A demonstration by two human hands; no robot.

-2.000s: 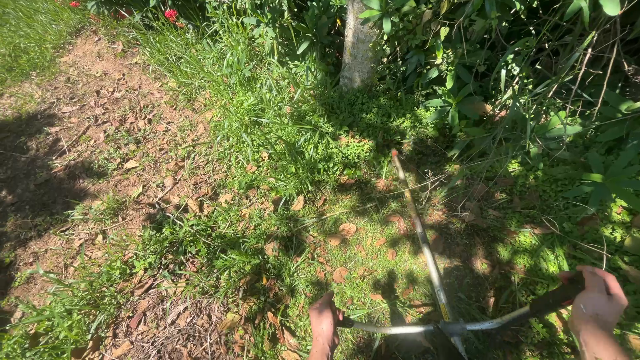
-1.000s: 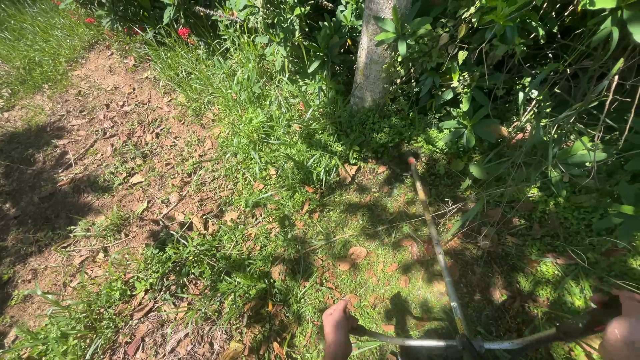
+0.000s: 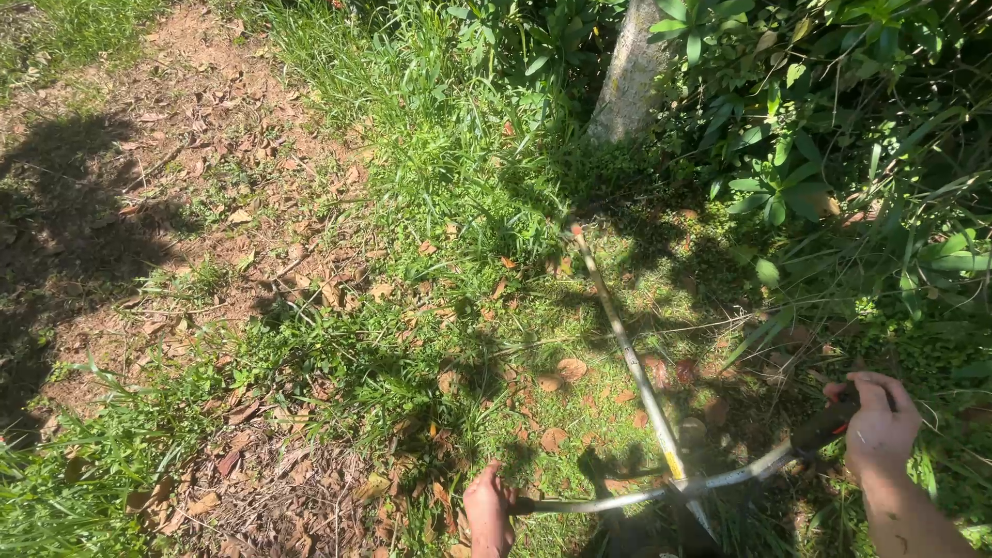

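Note:
A brush cutter with a long metal shaft [image 3: 632, 356] reaches away from me over the grass, its red-tipped far end low beside green weeds [image 3: 496, 209]. Across the shaft runs a curved metal handlebar [image 3: 604, 502]. My left hand [image 3: 490, 508] is closed around the dark grip at the bar's left end. On the right, my right hand [image 3: 883, 422] holds the thicker black grip with a red part. The cutting end is blurred and partly hidden by the weeds.
A tree trunk [image 3: 629, 74] rises beyond the shaft's tip. Dense leafy shrubs [image 3: 806, 147] fill the upper right. Bare soil with dry leaves [image 3: 225, 178] lies left. Dry twigs and leaf litter [image 3: 287, 480] cover the ground at lower left.
The brush cutter's far end has swung left, from below the trunk to the edge of the weeds. Both hands keep their hold on the handlebar. The view has shifted somewhat.

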